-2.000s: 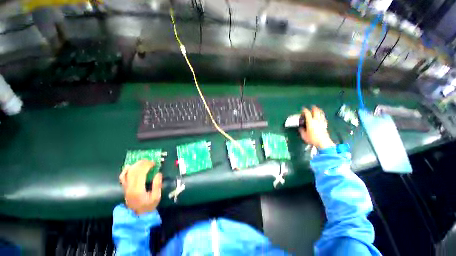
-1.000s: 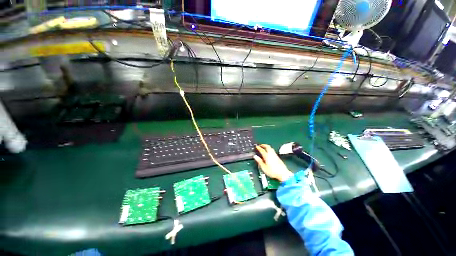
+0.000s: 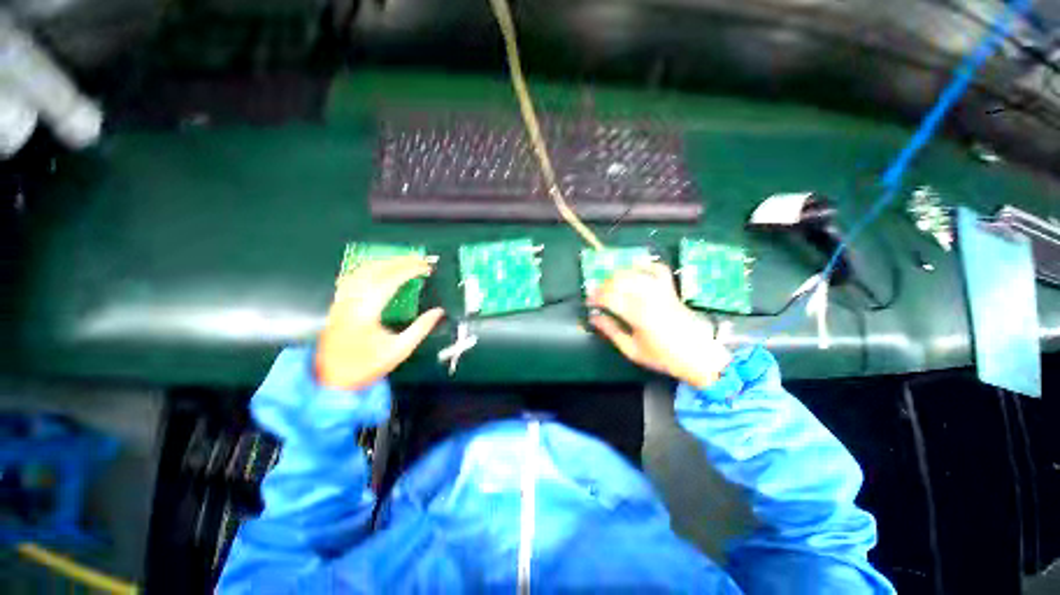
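Several green circuit boards lie in a row on the green mat (image 3: 233,250). My left hand (image 3: 370,320) is over the leftmost board (image 3: 403,305), fingers on it and thumb spread apart. The second board (image 3: 502,277) lies free, with a white cross-shaped tie (image 3: 459,346) in front. My right hand (image 3: 653,320) covers much of the third board (image 3: 604,265), fingertips at its front; whether they grip anything is hidden. A yellow cable (image 3: 537,140) runs down to this board. The rightmost board (image 3: 716,277) lies beside my right hand, with a black lead at its front.
A black keyboard (image 3: 535,169) lies behind the boards. Right of it are a white-and-black scanner (image 3: 785,210), a blue cable (image 3: 918,145), a small board with wires (image 3: 930,217) and a pale blue sheet (image 3: 1002,302). A blue stool (image 3: 52,477) is on the floor at left.
The view has tilted down since one second ago. My left hand has come back over the leftmost board. My right hand has moved left from the rightmost board to the third.
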